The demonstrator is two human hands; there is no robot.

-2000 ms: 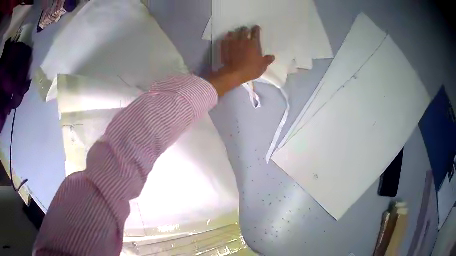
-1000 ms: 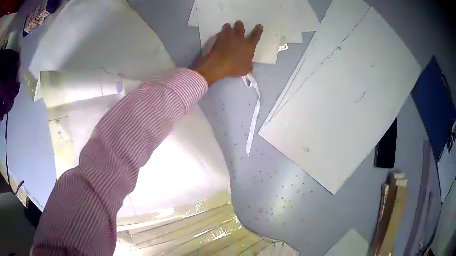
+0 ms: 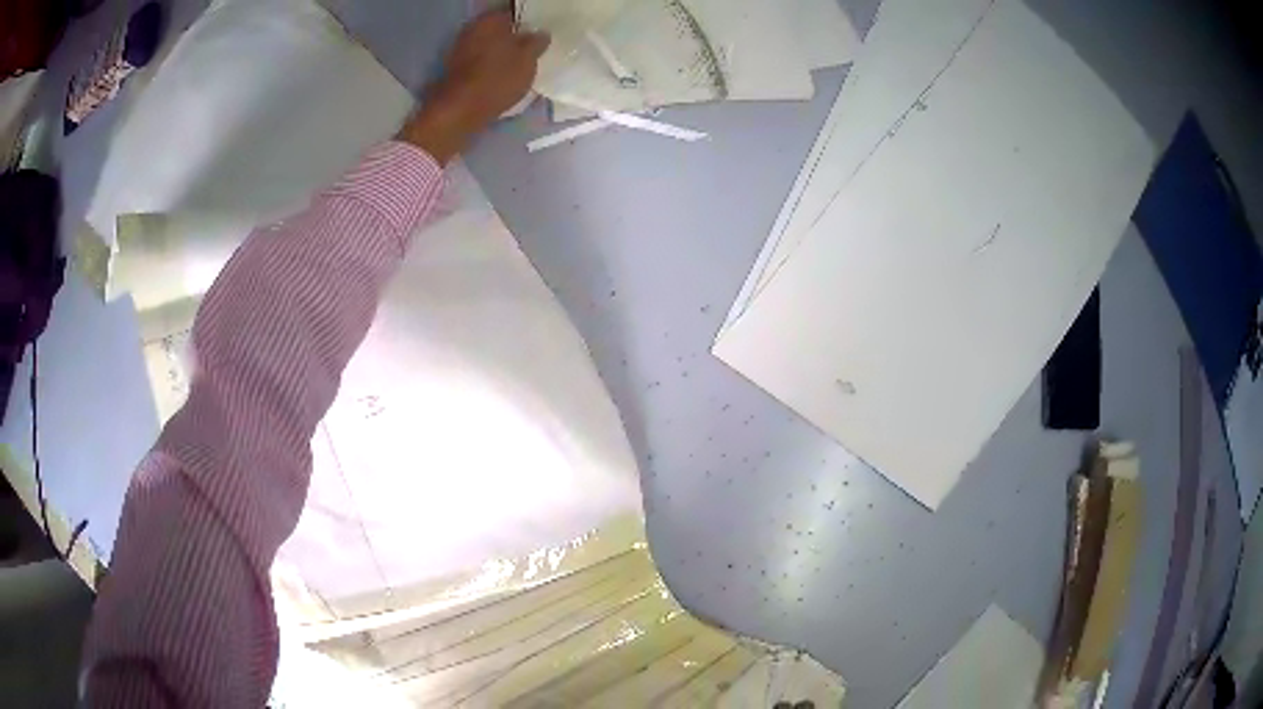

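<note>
My left hand, in a pink striped sleeve, reaches from the lower left to the top. Its fingers are closed at the left edge of a cream curved pattern piece with dark marks along its curve; the fingertips are partly hidden. This piece lies over other white sheets, cut off by the top edge. Narrow white paper strips lie just below it. My right hand is out of the picture.
A large white pattern lies under my forearm, with taped strips at the bottom. A white ruled sheet lies right. Further right are a dark flat block, a brown and cream bundle and a blue piece.
My left hand has moved up and left from on top of the white sheets to their left edge. The marked curved piece now shows, and the narrow strips lie higher.
</note>
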